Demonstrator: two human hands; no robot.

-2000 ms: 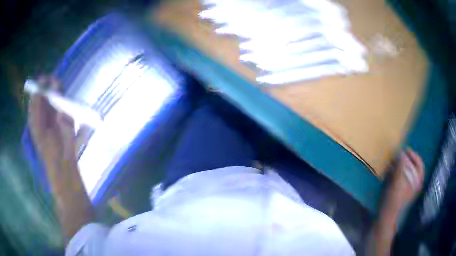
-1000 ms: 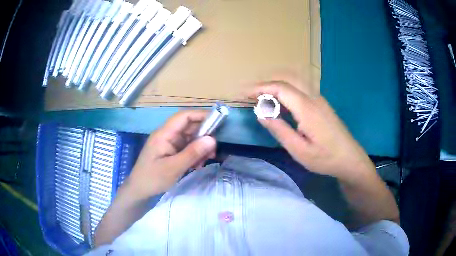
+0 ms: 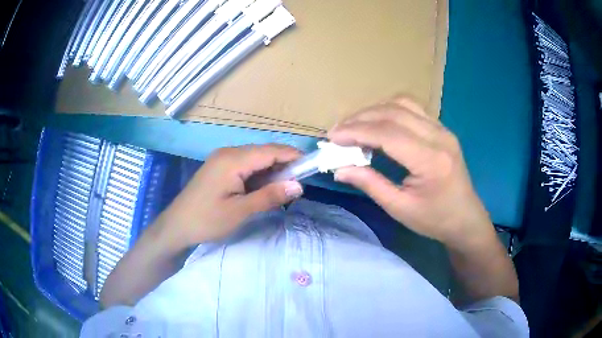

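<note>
My left hand (image 3: 241, 188) grips a silver metal tube (image 3: 302, 168) near the bench's front edge; the palm hides its lower end. My right hand (image 3: 409, 168) holds a white plastic end fitting (image 3: 344, 157) between thumb and fingers. The fitting sits at the tube's right end, in line with it; how deep the tube goes in cannot be seen. Tube assemblies (image 3: 218, 69) with white heads lie in a slanting row on the brown cardboard sheet (image 3: 350, 59), at upper left.
A blue crate (image 3: 43, 254) with rows of bare tubes stands at the lower left, below the teal bench edge (image 3: 145, 133). Many thin rods (image 3: 558, 125) lie heaped on a dark strip at the right.
The tube and the white fitting, apart a second ago, are now together end to end between my hands. The fitting has turned from facing the camera to lying sideways.
</note>
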